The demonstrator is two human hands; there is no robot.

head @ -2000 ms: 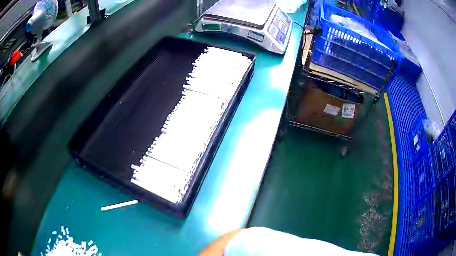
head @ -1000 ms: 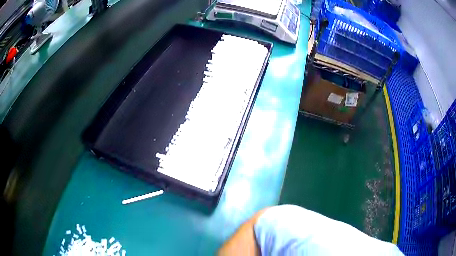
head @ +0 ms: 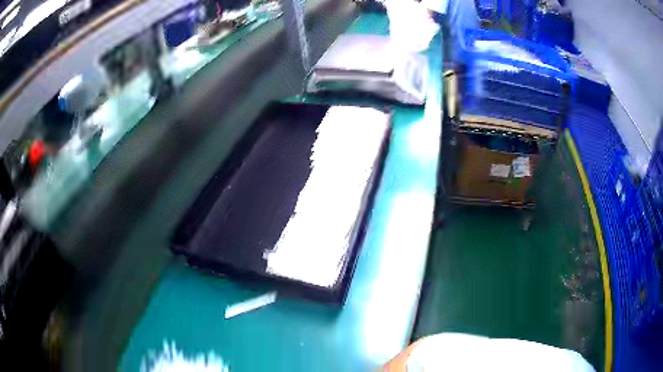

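Note:
A black tray (head: 240, 203) lies on the green-blue bench. A dense pale row of rods (head: 327, 196) fills its right side; its left side shows dark tray floor. A single rod (head: 250, 305) lies on the bench beside the tray's near edge. A loose heap of white sleeves (head: 182, 360) is cut off by the bottom edge. Only a pale sleeve and a bit of bare arm show at the bottom right; neither of my hands is in the picture. The view is blurred.
A digital scale (head: 371, 67) stands behind the tray. A dark conveyor belt (head: 145, 167) runs along the left. On the right, a cart holds a blue crate (head: 515, 87) above a cardboard box (head: 496, 168). A yellow line (head: 597, 240) crosses the green floor beside blue crates.
The view has swung, so the tray, the rod and the sleeve heap sit further right and lower than a second ago. Their arrangement looks the same. The sleeved arm remains at the bottom edge.

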